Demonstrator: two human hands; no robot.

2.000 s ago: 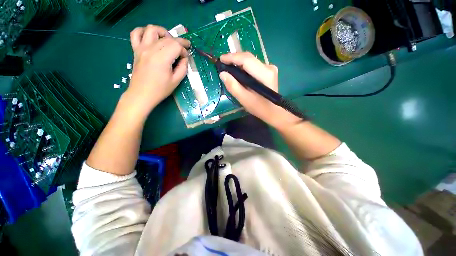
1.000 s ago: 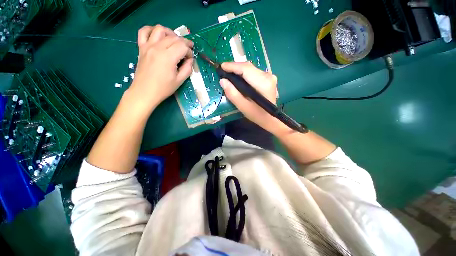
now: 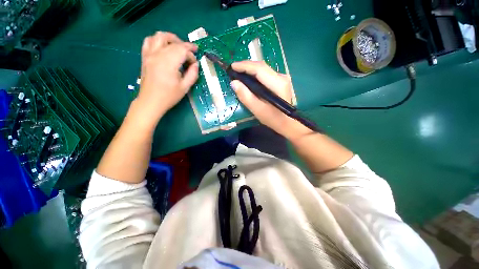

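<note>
A green printed circuit board (image 3: 238,47) lies in a tan fixture (image 3: 293,93) on the green bench, solder side up, with pale strips showing through its openings. My right hand (image 3: 265,94) holds the black soldering iron (image 3: 262,92) like a pen, its tip at the board's upper left part. My left hand (image 3: 167,68) is at the board's upper left edge, fingertips pinched on thin solder wire (image 3: 113,49) that runs in from the left. The wire's end near the iron tip is too small to make out.
Green boards (image 3: 71,107) lean in rows at left by a blue bin (image 3: 18,181). Small white connectors (image 3: 131,88) lie left of my left hand. A round tub of silvery bits (image 3: 366,46) stands at right beside a black unit (image 3: 412,26) with a cord. A white cylinder (image 3: 271,2) is at the top.
The whole view has shifted slightly, so the board appears a little further right. My left hand has moved slightly left relative to the board. The iron tip stays near the board's upper left part.
</note>
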